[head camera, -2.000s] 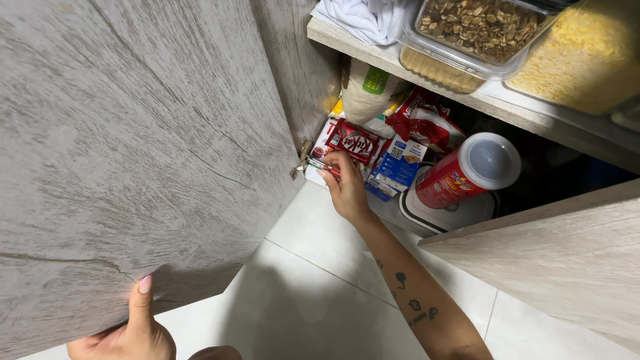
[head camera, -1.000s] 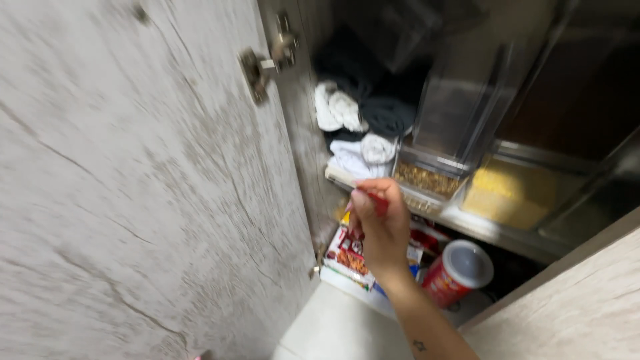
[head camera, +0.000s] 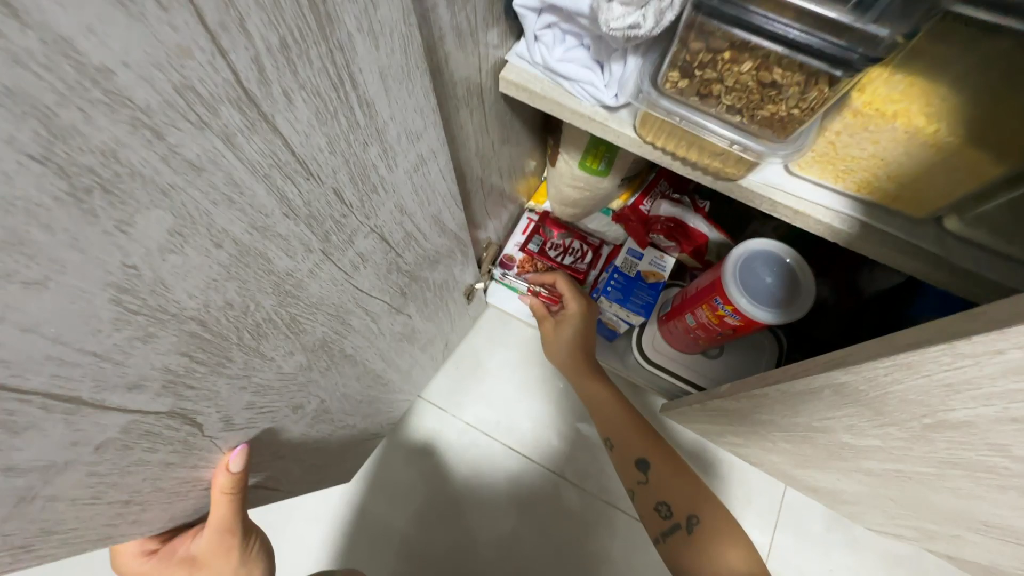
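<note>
My left hand (head camera: 204, 528) grips the lower edge of the wood-grain cabinet door (head camera: 240, 280), thumb on its face. My right hand (head camera: 564, 316) reaches into the low compartment, its fingers closed on a thin red and silver packet (head camera: 528, 288). Just behind those fingers a red KitKat pack (head camera: 564, 246) lies on a white box with a food picture (head camera: 528, 232). Right of the hand is a blue and white box (head camera: 636, 280). Farther right, a red Nescau canister (head camera: 712, 312) with a translucent lid leans on a white lidded container (head camera: 696, 372).
Above is a shelf (head camera: 592, 120) with white folded cloth (head camera: 576, 48), a clear container of granola (head camera: 744, 80) and a container of yellow flakes (head camera: 904, 128). A bag of pale powder (head camera: 588, 176) and a red bag (head camera: 668, 216) stand behind. A metal hinge (head camera: 482, 272) juts at the door's edge.
My right hand was raised before the shelf edge one second ago and is now lower, over the boxes. My left hand, out of view then apart from perhaps a fingertip, shows again on the door.
</note>
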